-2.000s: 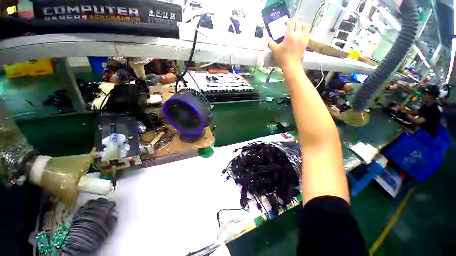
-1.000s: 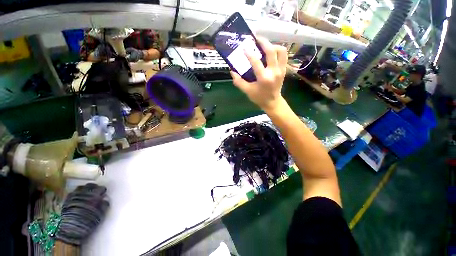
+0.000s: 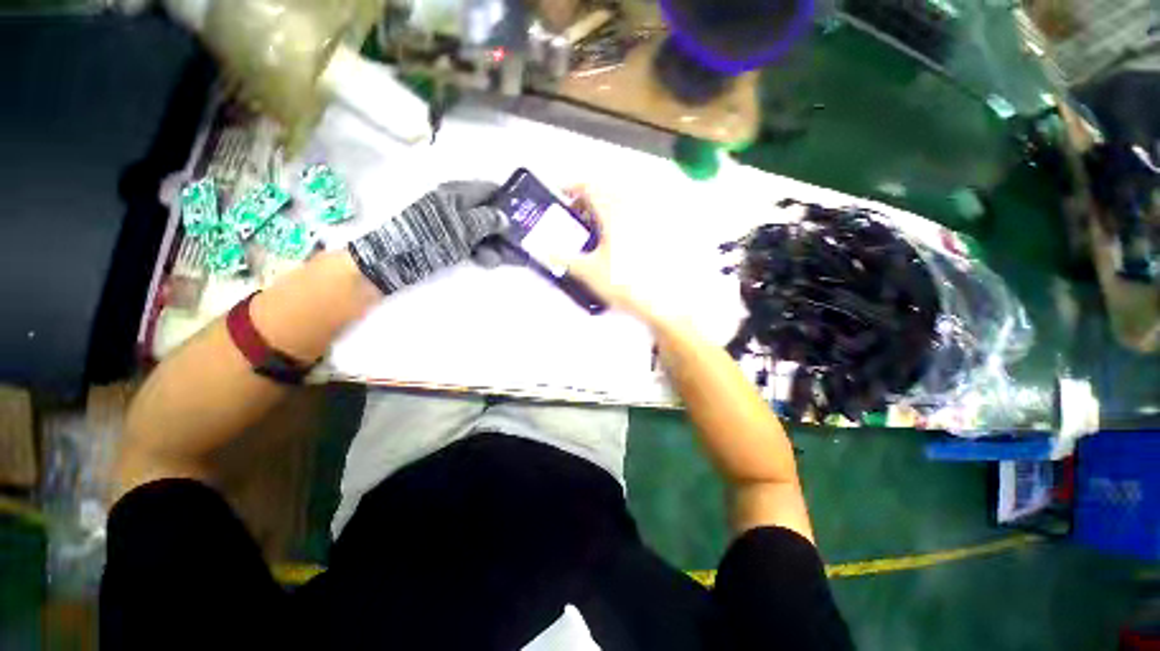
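A smartphone [image 3: 550,239] with a lit screen is held between my two hands above the white bench [image 3: 496,343]. My left hand [image 3: 439,232], in a grey-black striped knit glove, holds its left edge. A dark red wrist strap [image 3: 258,341] is on my left forearm. My right hand [image 3: 598,254], bare and somewhat blurred, is at the phone's right side, with fingers around the edge and the thumb area over the lower screen. The exact finger contact is blurred.
Green circuit boards [image 3: 261,206] lie at the bench's left end. A black cable pile [image 3: 833,305] on clear plastic lies at the right. A translucent hood [image 3: 274,51], a purple-rimmed fan [image 3: 738,23] and a green pad [image 3: 696,157] are at the far side. A blue crate [image 3: 1119,493] stands lower right.
The view has tilted down. My right hand has brought the phone down from above the bench. My gloved left hand has moved from beside the boards onto the phone.
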